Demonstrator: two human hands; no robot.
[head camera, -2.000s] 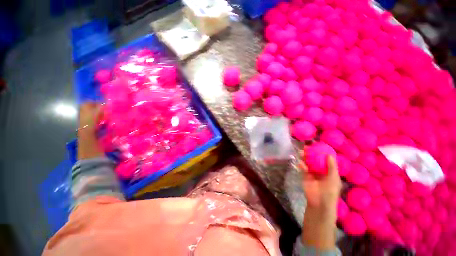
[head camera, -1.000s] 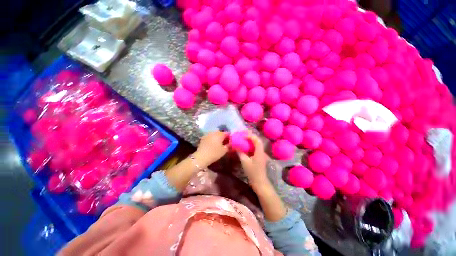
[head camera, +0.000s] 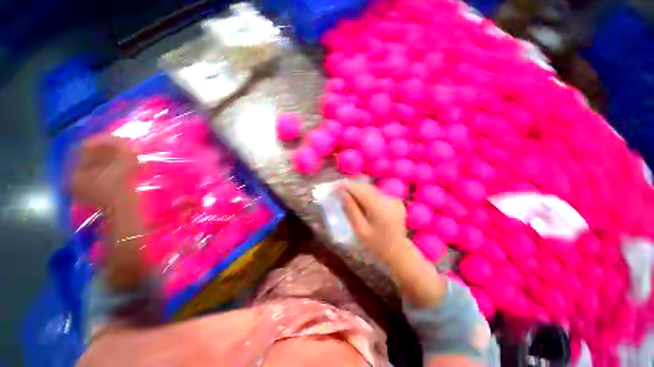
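A clear poly bag (head camera: 333, 213) lies on the speckled benchtop (head camera: 276, 93), in front of the pink balls (head camera: 466, 136). My right hand (head camera: 378, 218) is over the bag's right part, fingertips at its upper edge; blur hides whether they grip it. My left hand (head camera: 104, 172) is a blurred shape over the left side of the blue bin (head camera: 240, 251), against shiny filled bags (head camera: 176, 179). Its fingers cannot be made out, nor whether it holds anything.
Two stacks of empty bags (head camera: 211, 80) stand at the bench's far left. One pink ball (head camera: 289, 127) lies apart from the heap. A white cloth (head camera: 541, 213) lies on the heap. A dark-mouthed metal cup (head camera: 545, 345) is at the lower right.
My two hands were together at a pink ball; they are now apart. My left hand has moved left over the bin, and my right hand is at the bag. No ball shows between my fingers now.
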